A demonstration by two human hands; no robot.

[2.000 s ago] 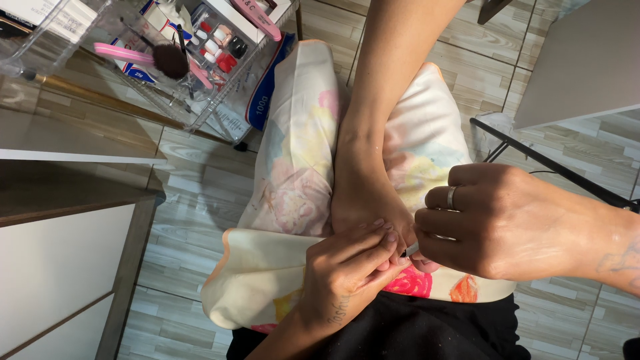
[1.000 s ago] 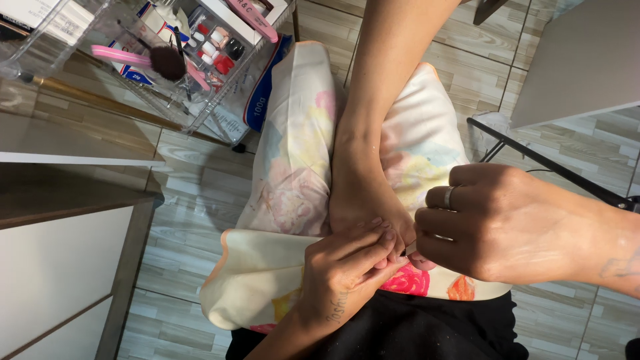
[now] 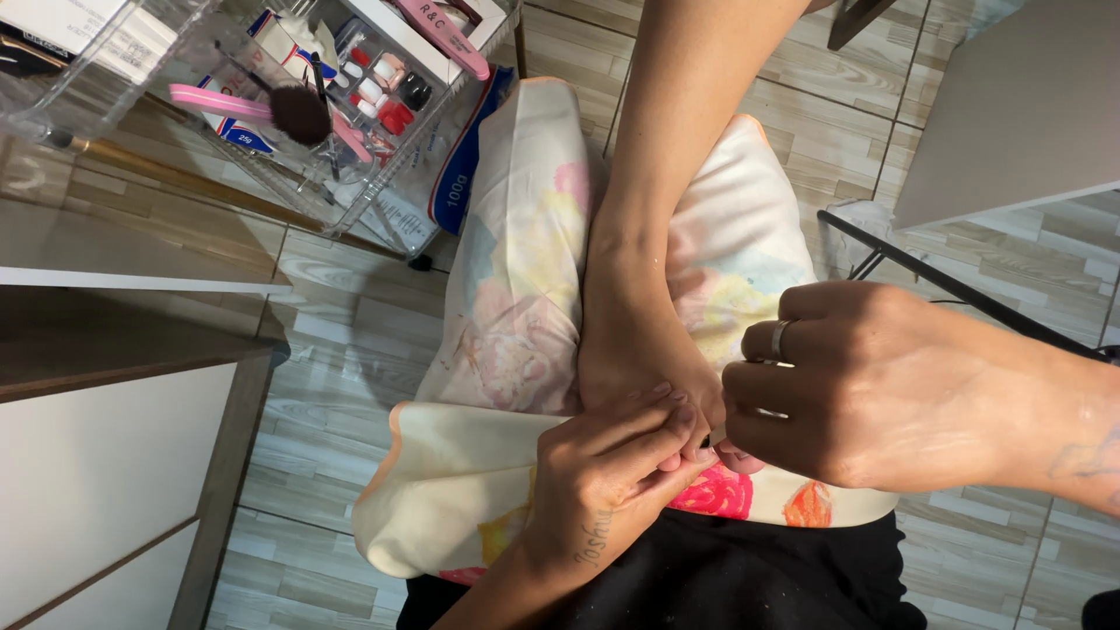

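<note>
Another person's bare foot (image 3: 643, 341) rests on a floral towel (image 3: 525, 341) spread over my lap, its toes pointing toward me. My left hand (image 3: 604, 472) grips the toes, with thumb and fingers pinched around them. At the right side of the toes is my right hand (image 3: 814, 385), palm down with curled fingers and a silver ring. A small dark tip shows between the two hands by one toe; the rest of whatever my right hand holds is hidden behind its fingers. My left wrist bears a tattoo.
At the upper left, a clear plastic cart (image 3: 376, 201) holds a dark-bristled brush (image 3: 300, 115), a pink nail file (image 3: 442, 37), a tray of nail-coloured samples (image 3: 385, 87) and packets. A white-fronted cabinet (image 3: 114, 464) stands left. A black metal bar (image 3: 954, 280) and a grey panel (image 3: 1015, 114) are at right.
A thin pale piece seen between my right fingers and the toes two seconds ago is less visible now. Both hands and the foot keep nearly the same place.
</note>
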